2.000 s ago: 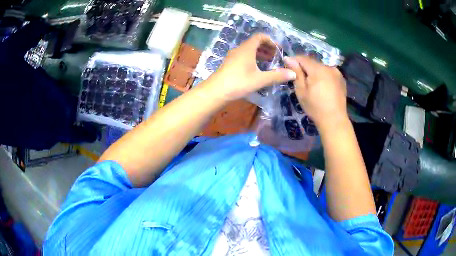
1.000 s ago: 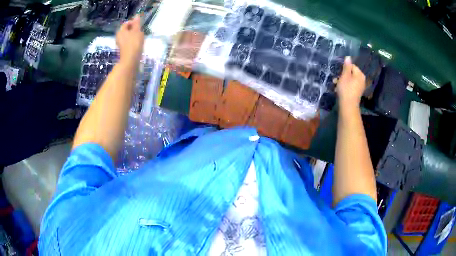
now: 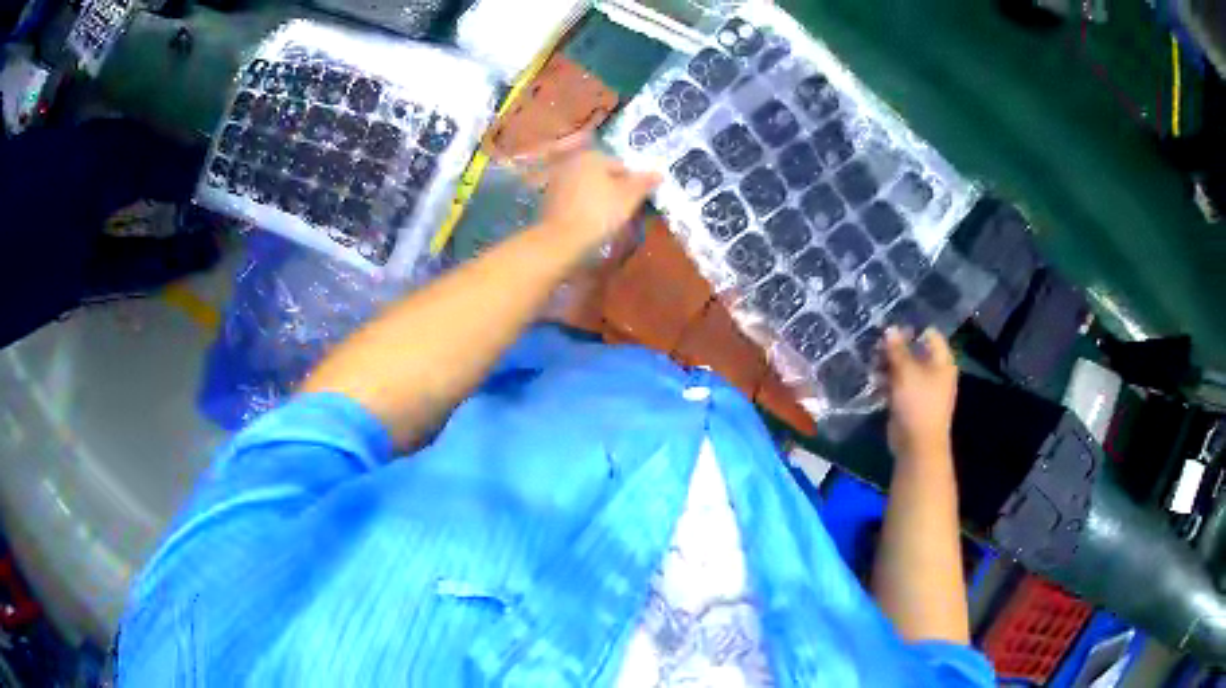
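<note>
A clear blister tray [image 3: 807,202] with rows of small black rounded parts lies at a slant over orange-brown fixture plates [image 3: 659,293]. My left hand [image 3: 592,202], bare and slightly blurred, is at the tray's left edge; whether it grips the edge or some film is unclear. My right hand [image 3: 921,383], bare, is at the tray's lower right corner with thumb and fingers apart.
A thick stack of full trays [image 3: 330,148] stands left, beyond yellow tape [image 3: 471,182]. Clear crumpled plastic [image 3: 303,316] hangs below it. Black fixture plates [image 3: 1049,497] lie right; a red-orange crate [image 3: 1035,629] is lower right.
My left hand has come back from the far left to the tray's left edge. My right hand is now at the tray's lower corner. The tray appears more slanted, and the view has turned.
</note>
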